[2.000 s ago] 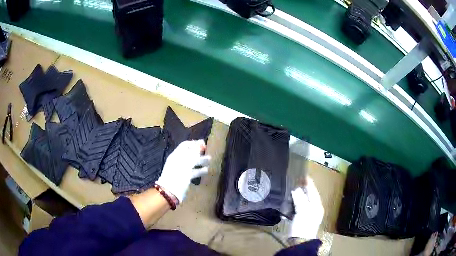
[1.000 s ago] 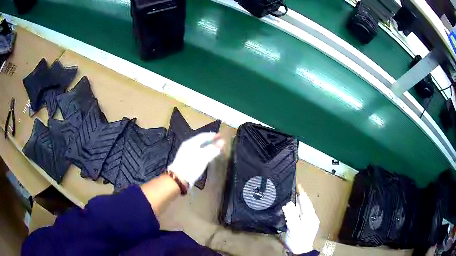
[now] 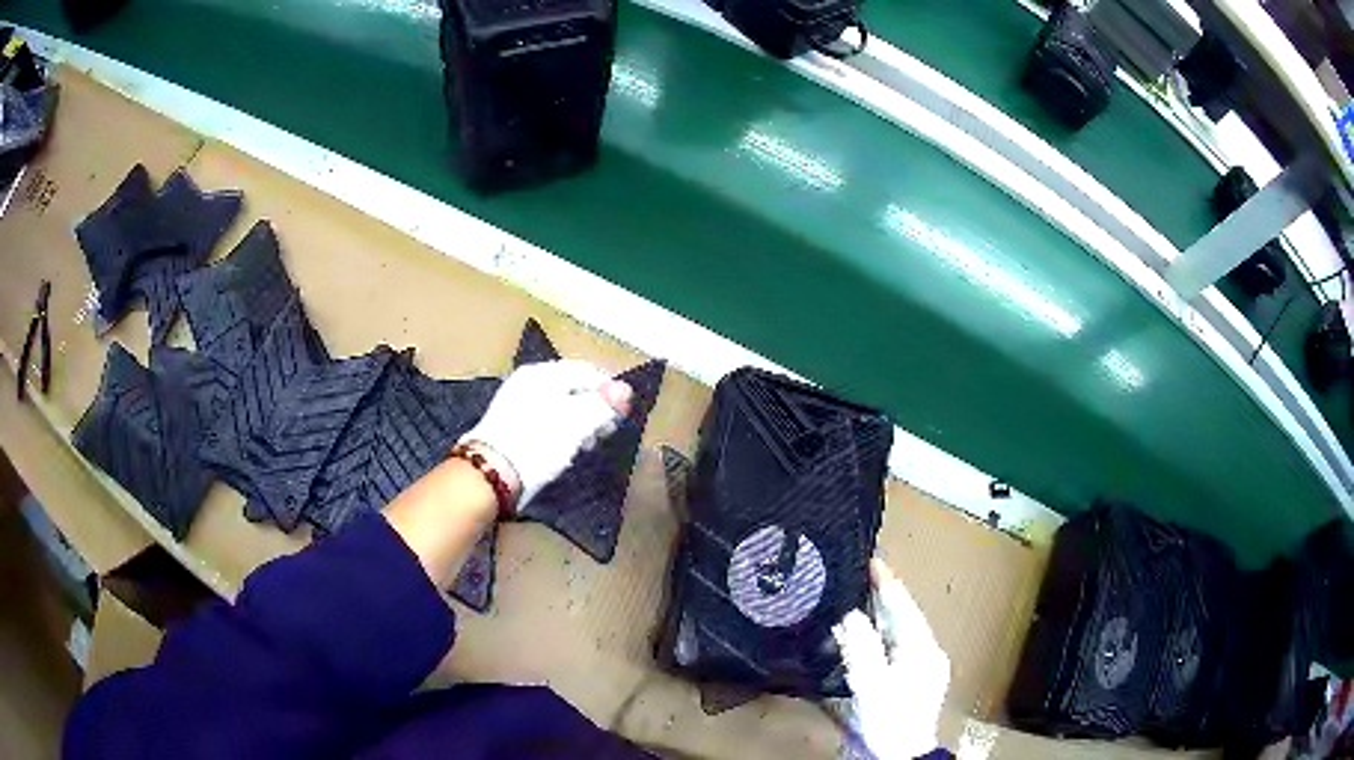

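Note:
A black speaker cabinet (image 3: 787,460) lies on its back on the bench, with a see-through grille over its front. The pale round woofer (image 3: 777,576) shows through. A mesh corner sticks out at its left side and another at its lower edge. My right hand (image 3: 895,668), in a white glove, grips the cabinet's lower right edge. My left hand (image 3: 550,423), also gloved, lies on the right end of a row of overlapping loose grilles (image 3: 282,401), over a V-notched grille (image 3: 602,483). Its fingertips are partly hidden, so its hold on that grille is unclear.
Dark pliers (image 3: 36,345) lie open at the far left. More black speakers (image 3: 1114,639) stand at the right. A green conveyor (image 3: 743,238) with white rails runs behind the bench, carrying a black speaker (image 3: 527,97). An open carton (image 3: 141,601) is at lower left.
My left hand has moved back left and down over the loose grilles. My right hand stays at the cabinet's edge. Mesh corners now stick out beside the cabinet. The conveyor speaker has shifted right in view.

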